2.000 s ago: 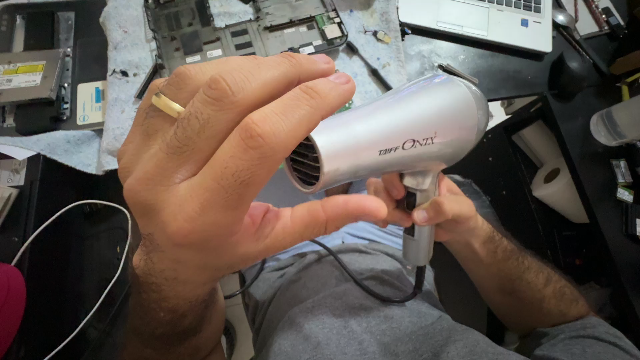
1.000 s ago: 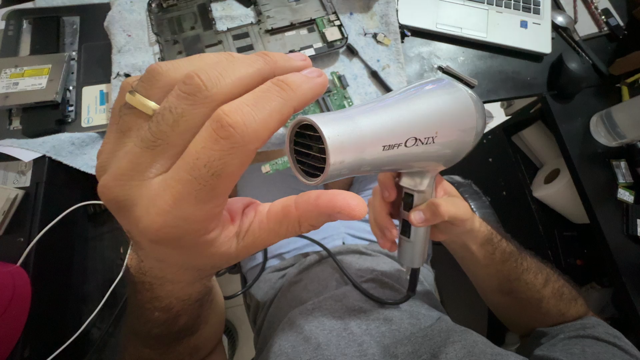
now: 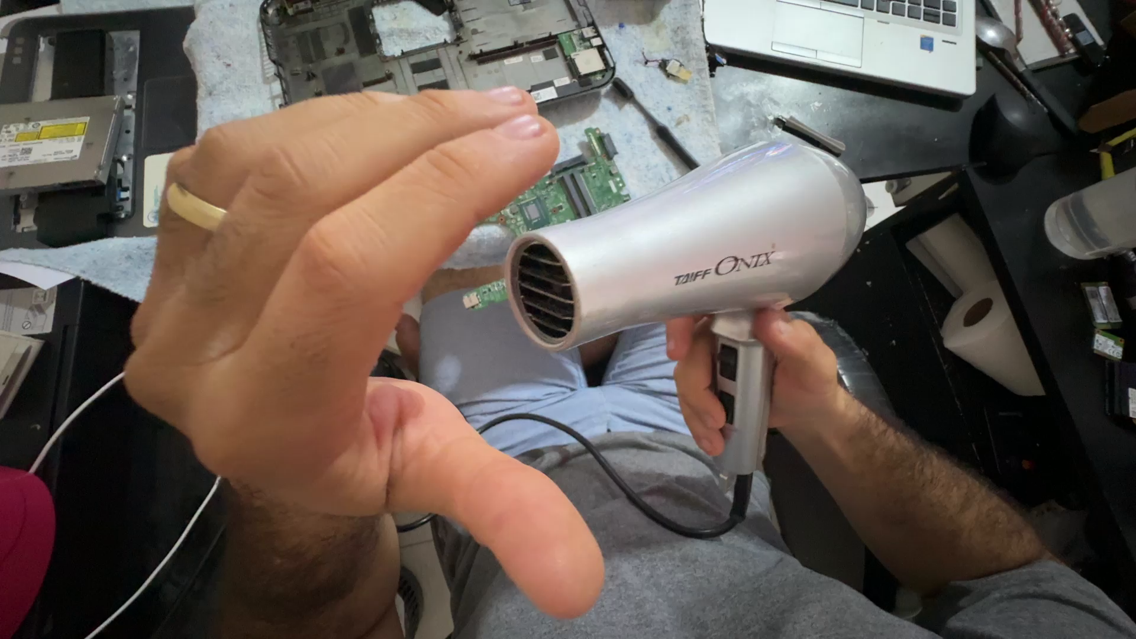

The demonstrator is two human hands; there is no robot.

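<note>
My right hand [image 3: 790, 382] is closed around the handle of a silver Taiff Onix hair dryer [image 3: 710, 240], whose grilled nozzle points left. My left hand [image 3: 355, 311] is raised near the camera, left of the nozzle, with a gold-colored ring on one finger. Its fingers and thumb are spread apart with nothing between them. Behind the fingertips and the dryer, a green circuit board [image 3: 568, 195] is partly hidden. A black power cord [image 3: 612, 479] runs from the dryer's handle across my lap.
A black laptop chassis part [image 3: 515, 44] lies on a light blue cloth [image 3: 666, 98] beside a black-handled brush-like tool [image 3: 657, 124]. A silver laptop [image 3: 843, 40] is at the upper right. An optical drive [image 3: 53, 142] sits at left. Paper rolls [image 3: 990, 333] stand in a dark compartment at right.
My left thumb has moved down, widening the gap from the fingers. More of the green circuit board shows than two seconds ago. My right hand keeps its hold on the dryer.
</note>
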